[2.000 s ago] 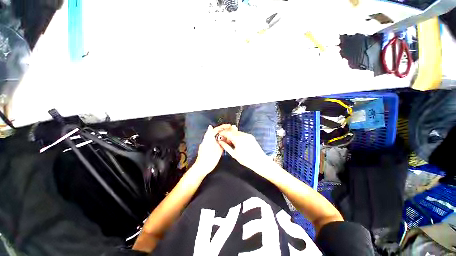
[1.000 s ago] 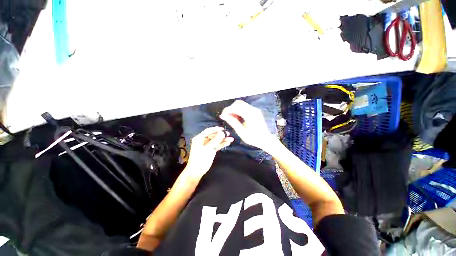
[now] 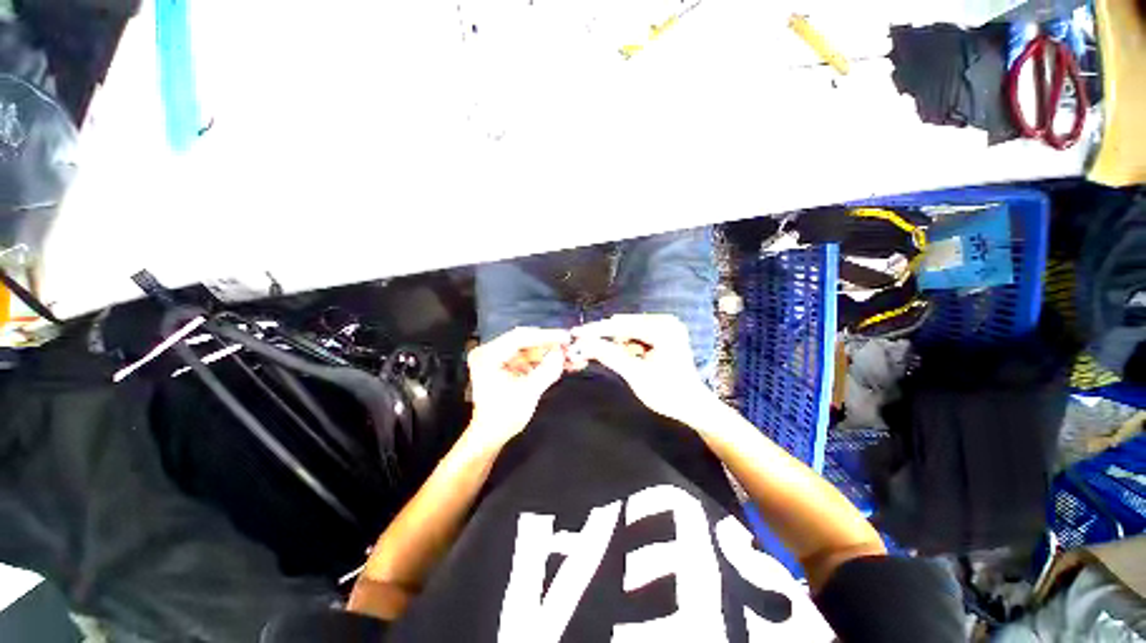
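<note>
My left hand (image 3: 519, 374) and my right hand (image 3: 641, 362) meet over my lap, just in front of the table edge. The fingertips of both hands come together around something tiny at their meeting point. The thing is too small and washed out to name, and the fingers hide most of it. My fingers are bent and partly overexposed, so the exact grip of each hand does not show.
A white table (image 3: 377, 163) spans the front, with red-handled scissors (image 3: 1046, 93) and black fabric pieces (image 3: 945, 78) at right. Black bags with straps (image 3: 270, 433) lie left. Blue baskets (image 3: 785, 352) stand right of my legs.
One second ago my hands were apart, the right one higher and the left one lower. Now they are together at the same height. The view has also shifted slightly.
</note>
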